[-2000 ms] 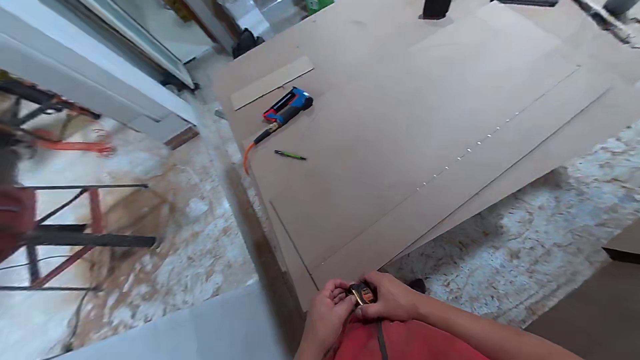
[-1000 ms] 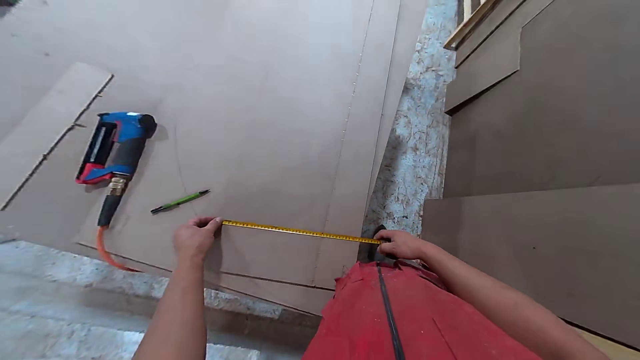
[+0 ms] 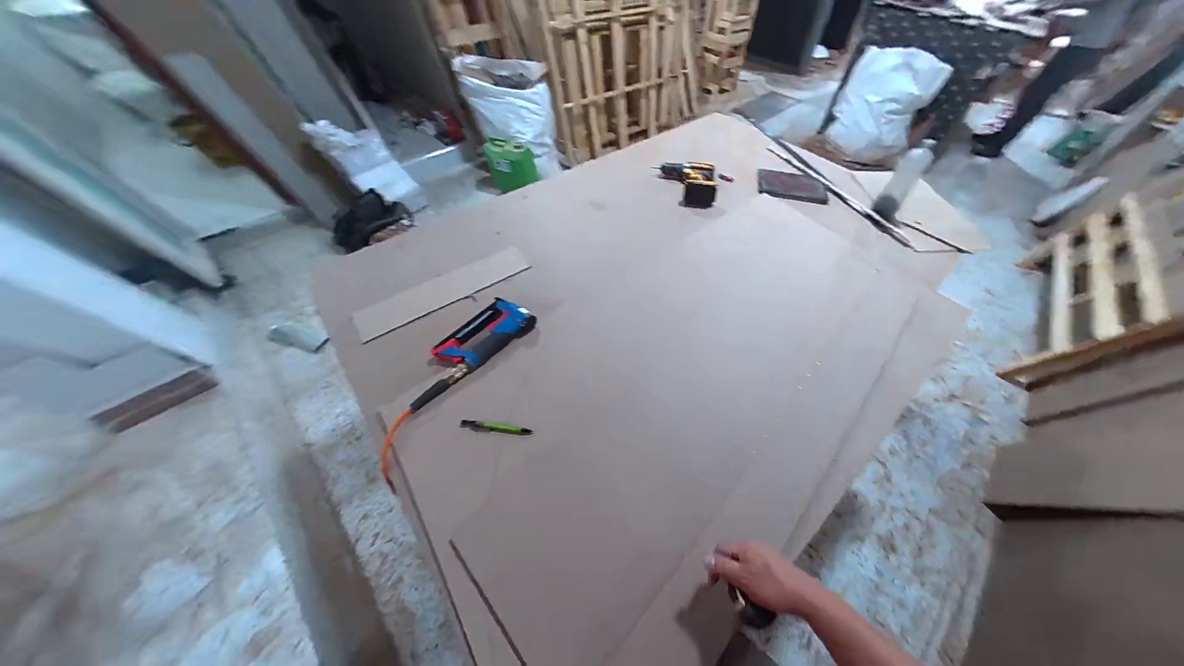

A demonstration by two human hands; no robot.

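Note:
Over the near right edge of the large brown board [image 3: 647, 370], my right hand [image 3: 763, 578] is closed around a dark tape measure [image 3: 754, 610], partly hidden by the fingers. No drawn-out yellow blade shows. My left hand is out of view. A green pen [image 3: 497, 427] lies on the board. Beyond it rests a blue, black and red pneumatic stapler [image 3: 486, 333] with an orange air hose [image 3: 390, 444]. A narrow board strip [image 3: 442, 294] lies beside this tool.
At the board's far end are a cordless drill [image 3: 690, 180], a dark flat block [image 3: 793, 185] and a clear bottle [image 3: 905, 180]. A green canister [image 3: 511, 165] and white sack [image 3: 509, 102] stand behind. More brown boards [image 3: 1091, 573] are at right. A person's legs [image 3: 1036, 92] show far right.
One second ago both hands held the yellow tape stretched across the board; now the blade is out of sight and my left hand has left the view. The view has swung widely.

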